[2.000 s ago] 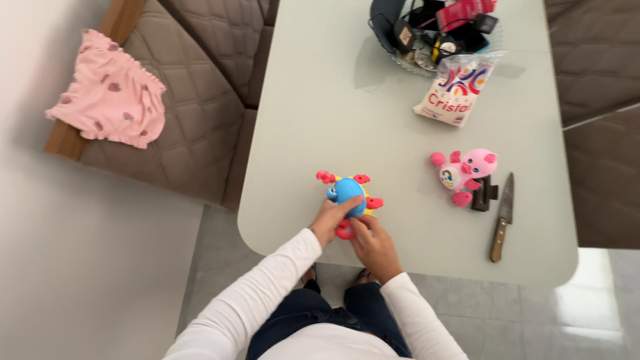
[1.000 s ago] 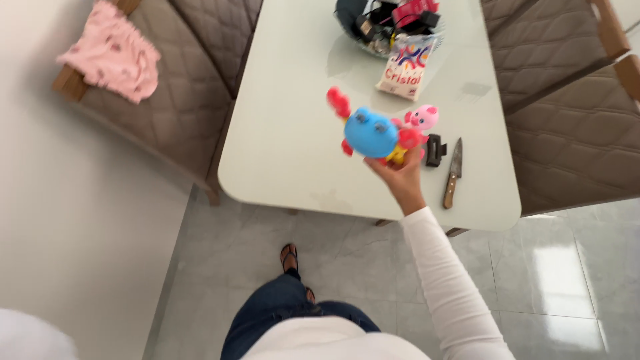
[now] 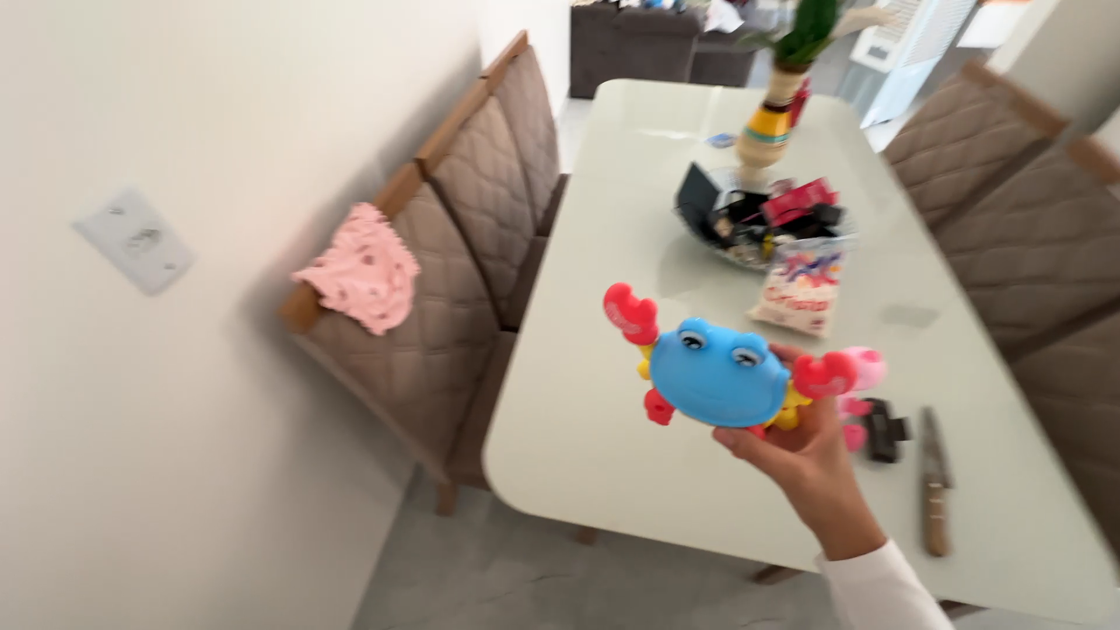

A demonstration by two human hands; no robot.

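Observation:
My right hand (image 3: 809,464) grips a blue plastic toy crab (image 3: 719,374) with red claws and yellow joints, held up above the table (image 3: 560,455) with its eyes facing me. My left hand is out of view. Partly hidden behind my right hand and the crab's claw lies a pink toy animal (image 3: 866,367). Beside it on the tabletop is a black plastic object (image 3: 884,431) that I cannot name for sure. To the right of that rests a knife with a wooden handle (image 3: 935,516), its blade pointing away from me.
Farther back stand a printed plastic packet (image 3: 801,293), a glass bowl (image 3: 744,254) of assorted items and a vase (image 3: 764,140) with leaves. Padded chairs (image 3: 420,350) line both sides. A pink cloth (image 3: 372,271) hangs on the nearest left chair, by the wall.
Both hands were on the crab at first; the left has let go and left view. The right hand has raised the crab off the tabletop. The view has tilted up.

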